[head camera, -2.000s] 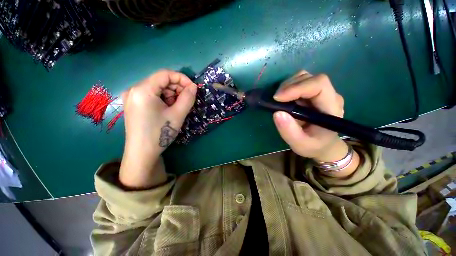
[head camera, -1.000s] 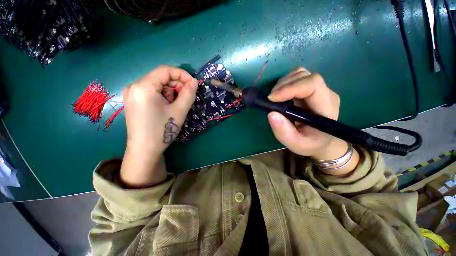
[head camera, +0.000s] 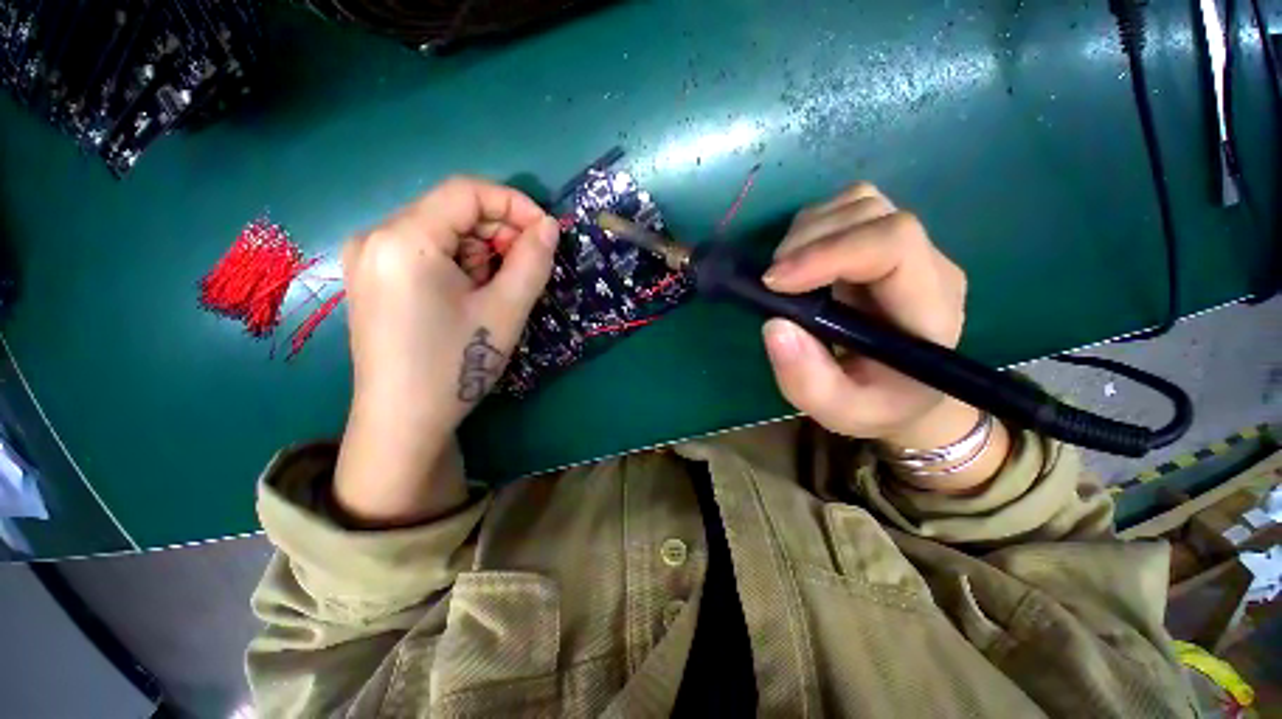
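Observation:
The dark PCB panel (head camera: 598, 288) with silvery parts lies tilted on the green mat, with red wires along its right and lower edges. My left hand (head camera: 450, 288) covers its left side and pinches a red lead wire (head camera: 567, 222) at the panel's upper left. My right hand (head camera: 872, 323) holds the black soldering iron (head camera: 914, 348) like a pen. Its metal tip is over the upper part of the panel, close to my left fingertips. Whether the tip touches a pad cannot be told. A pile of red lead wires (head camera: 250, 278) lies left of my left hand.
Stacked PCB panels (head camera: 127, 70) stand at the upper left. A dark round grille (head camera: 450, 17) is at the top edge. Tweezers (head camera: 1218, 113) and a black cord (head camera: 1156, 169) lie at the right. Small dark specks dot the green mat (head camera: 914, 106). Boxes (head camera: 1223, 562) are at the lower right.
The iron's tip has shifted slightly over the panel, and its rear end sits a little lower. My left hand keeps its pinch near the panel's upper left, nearly unmoved.

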